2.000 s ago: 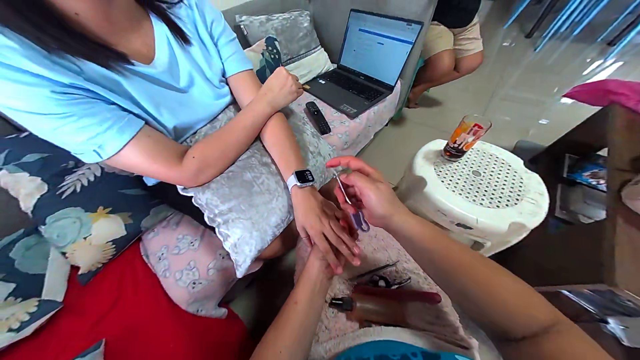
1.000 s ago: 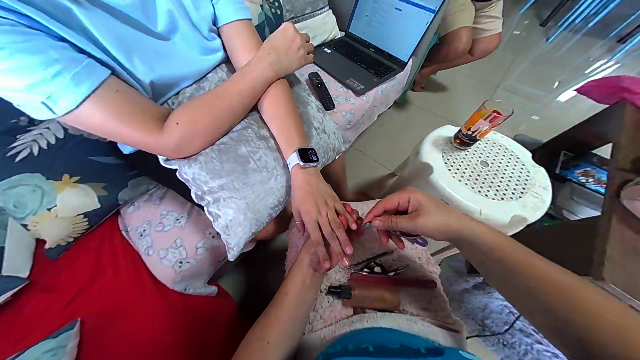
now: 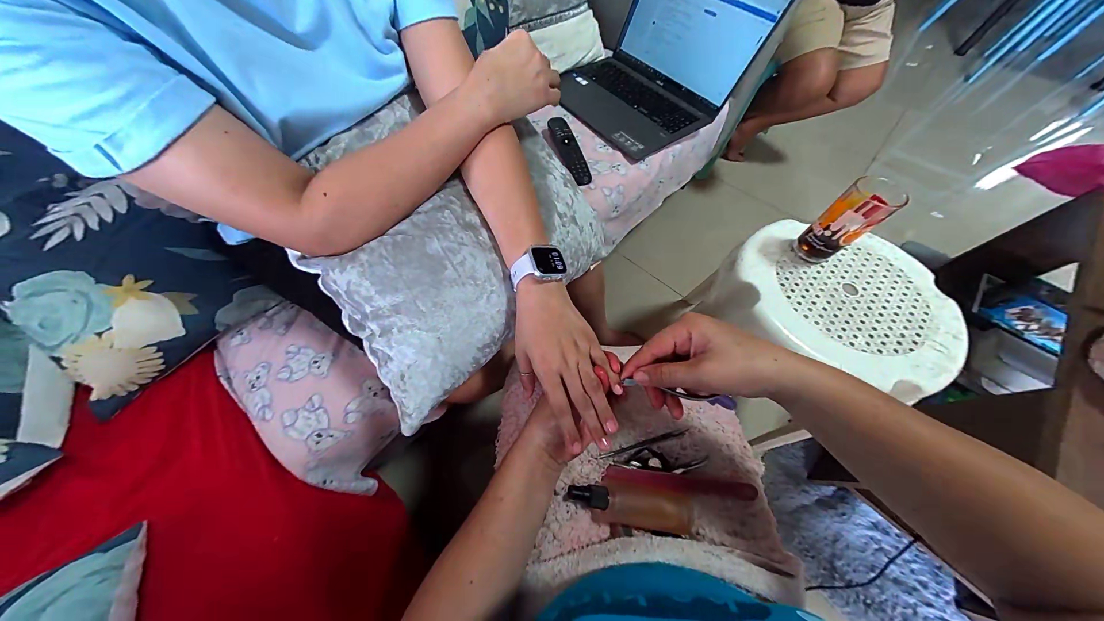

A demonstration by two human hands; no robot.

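My left hand (image 3: pixel 552 427) lies under the other person's hand (image 3: pixel 565 358), which wears a white-banded smartwatch (image 3: pixel 539 263), and holds its fingers. My right hand (image 3: pixel 681 362) pinches a small, thin tool (image 3: pixel 631 382) at that hand's outer fingertip; its kind is too small to tell. A purple-handled tool (image 3: pixel 720 401), perhaps scissors, shows under my right fingers. Below, on a pink towel (image 3: pixel 561 517) over my lap, lie metal nail tools (image 3: pixel 660 460), a dark red elongated item (image 3: pixel 724 486) and an amber spray bottle (image 3: pixel 647 507) with a black top.
A white plastic stool (image 3: pixel 914 345) with a printed glass (image 3: pixel 849 220) stands at the right. A grey velvet cushion (image 3: pixel 431 285) supports the other person's arm. An open laptop (image 3: pixel 664 95) and a black remote (image 3: pixel 569 151) lie beyond. Another person's legs (image 3: pixel 811 86) show at the top.
My right hand has come down from above the towel to the other person's fingertip. The purple-handled tool, plainly seen two seconds ago, is now mostly behind my fingers. The view has shifted closer.
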